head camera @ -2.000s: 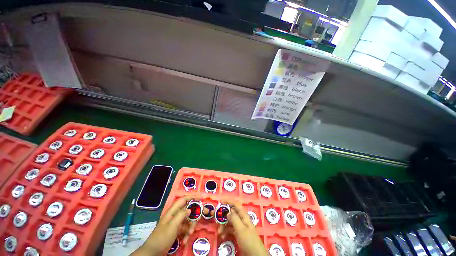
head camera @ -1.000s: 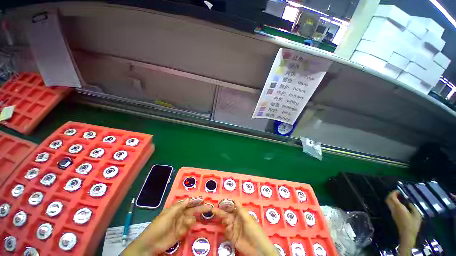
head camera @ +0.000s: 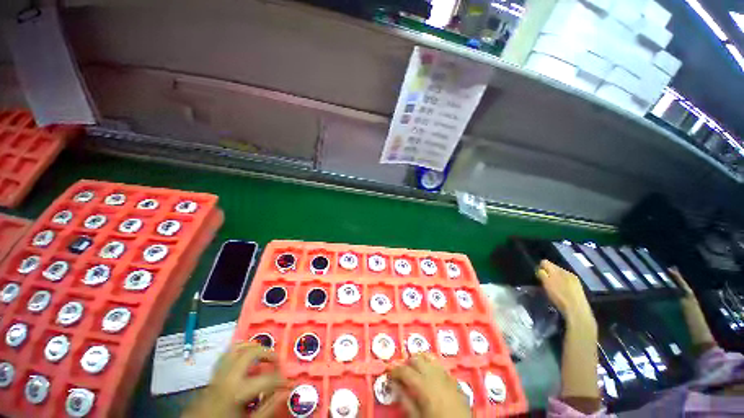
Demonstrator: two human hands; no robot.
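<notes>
A coral-red working tray (head camera: 367, 318) holds rows of round watch modules. Several at its left lie face up with black glass, one (head camera: 307, 347) showing small red marks. The others lie silver back up, like this module (head camera: 345, 347). My left hand (head camera: 241, 382) is over the tray's lower left corner, fingers curled and blurred; whether it grips a module is hidden. My right hand (head camera: 428, 387) is low over the tray, its fingertips at the edge of a silver-backed module (head camera: 383, 389) in the front row; a firm grip cannot be told.
A fuller stacked red tray (head camera: 102, 292) stands left. A smartphone (head camera: 230, 272), teal pen (head camera: 191, 326) and paper (head camera: 167, 363) lie between the trays. Crumpled clear plastic (head camera: 515, 320) lies right. Another person's hands (head camera: 571, 298) hold a black tray of pale oblong devices (head camera: 608, 265).
My hands have parted and moved down to the front of the tray. Two middle-row modules now lie face up in their pockets. The neighbour's black tray has come closer. The view has shifted.
</notes>
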